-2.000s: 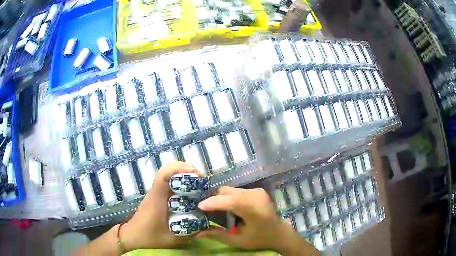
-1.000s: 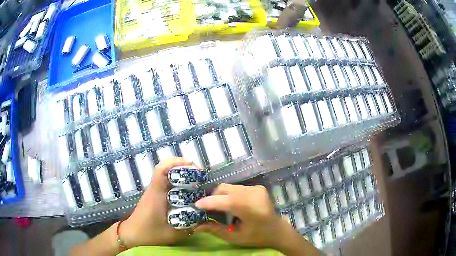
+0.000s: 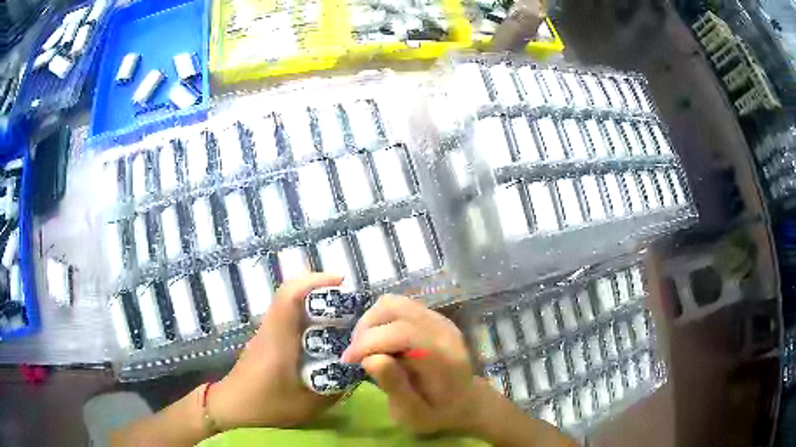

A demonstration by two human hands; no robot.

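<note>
My left hand (image 3: 277, 362) holds three electronic units (image 3: 330, 340) in a stack, rounded black-and-silver ends facing up. My right hand (image 3: 417, 358) is at their right side, its fingertips at the lower two units. An orange-red spot (image 3: 416, 354) shows between the right fingers; it looks like part of a small hand tool, the rest hidden. Behind the hands lies a clear blister tray (image 3: 253, 342) with three rows of white-and-black units. To its right stands a glossy tray stack (image 3: 576, 229), also filled.
A lower filled tray (image 3: 572, 354) lies at right. Behind are a blue bin (image 3: 157, 44) with a few loose units and yellow bins (image 3: 288, 65). At left are a dark phone (image 3: 51, 170), a single loose unit (image 3: 58, 281) and another blue bin (image 3: 31, 288).
My right hand has moved up a little and turned, with the fingers more curled and the red spot higher. The left hand still holds the three units, slightly more upright.
</note>
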